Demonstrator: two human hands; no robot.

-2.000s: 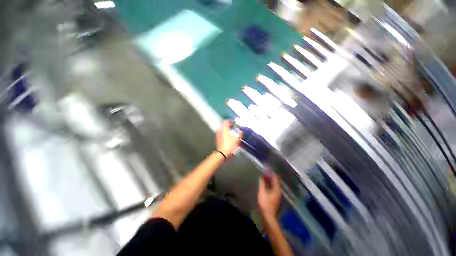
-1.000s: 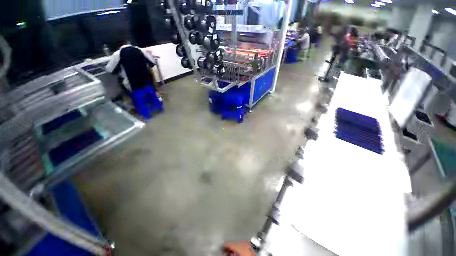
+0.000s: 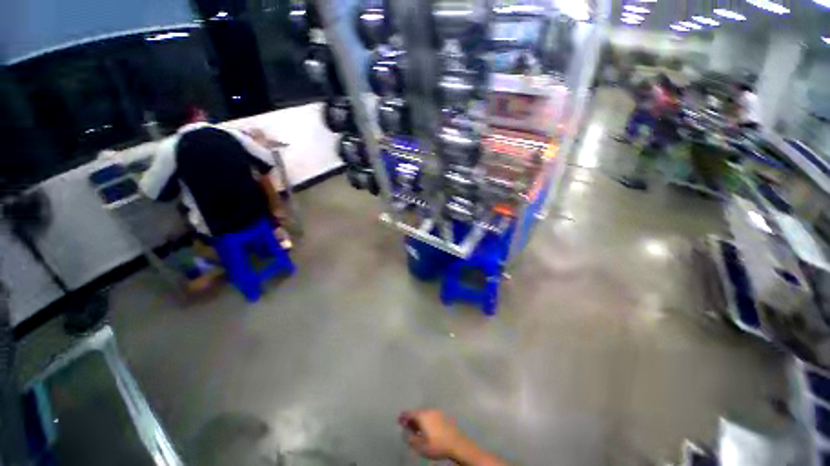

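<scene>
My right hand is low in the picture near the bottom centre, with its forearm coming in from the lower right. It is small and blurred, the fingers look partly curled, and I cannot tell whether anything is in them. My left hand is not in view. Nearest ahead stands a machine with a metal frame, rows of dark round reels and a glowing orange-red row inside.
A blue stool stands at the machine's foot. A person in a black and white top sits on a blue stool at a white bench at left. A metal-edged frame is lower left. Dark panels and people are at right. Grey floor lies between.
The view has swung from the green-topped surface to the room. Since a second ago, the white table has left the right side, the reel machine looks nearer, and my right hand shows more.
</scene>
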